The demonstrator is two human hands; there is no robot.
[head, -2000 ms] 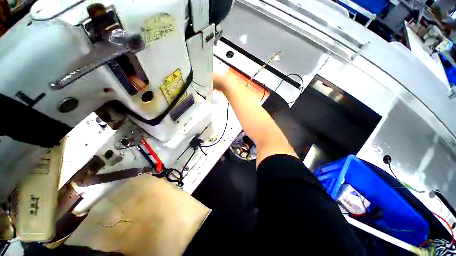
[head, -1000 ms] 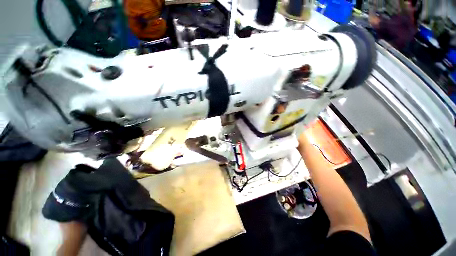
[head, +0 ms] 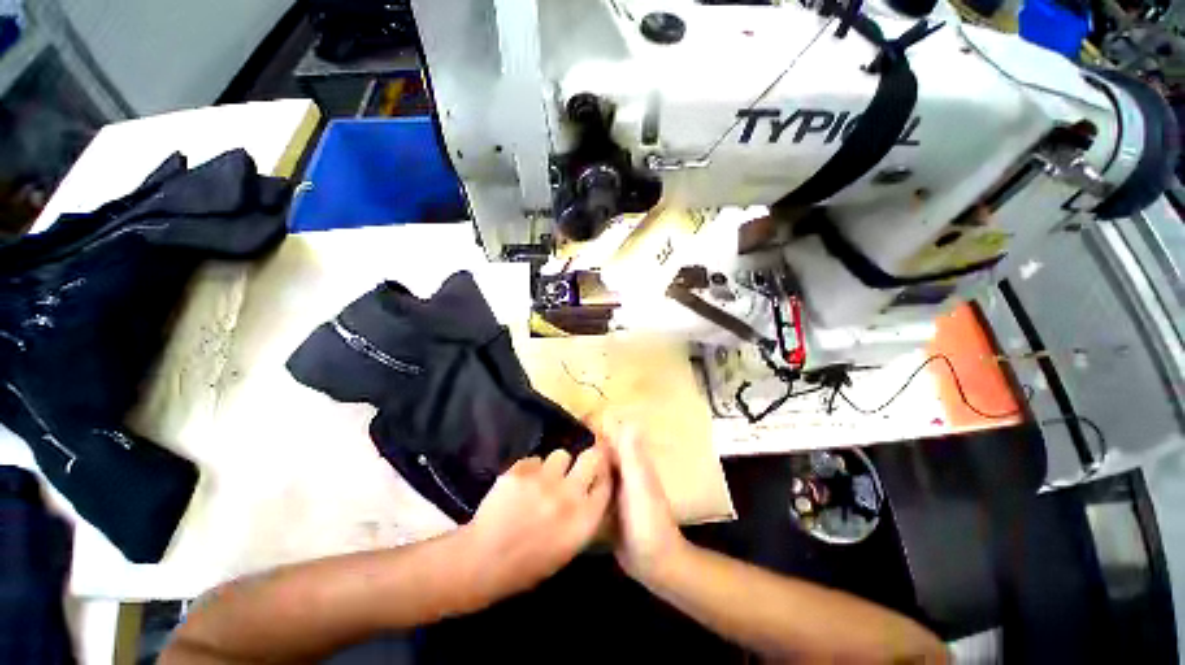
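A black fabric pouch (head: pixel 448 390) with silvery zipper lines lies on the pale wooden table, left of the cardboard-coloured board. My left hand (head: pixel 543 509) is closed on its lower right corner, fingers bent. My right hand (head: pixel 637 500) is beside it, touching at the fingertips, over the board's lower part. The fingertips meet at the pouch's edge, and what lies between them is hidden. The white sewing machine (head: pixel 728 98) marked "TYPICAL" stands behind. Its presser foot area (head: pixel 559 292) is up and right of the pouch.
A black heap of zippered pieces (head: pixel 98 325) lies at the left. A blue bin (head: pixel 377 175) is behind the table. Red-handled snips (head: pixel 791 327) and black cords lie on the machine bed. A round clear tub (head: pixel 834 496) is beyond the table's front edge. An orange patch (head: pixel 975 370) is at right.
The view has swung left. My right hand has come from the far side of the machine to the pouch's corner, meeting my left hand. The pouch lies flatter, its corner over the board.
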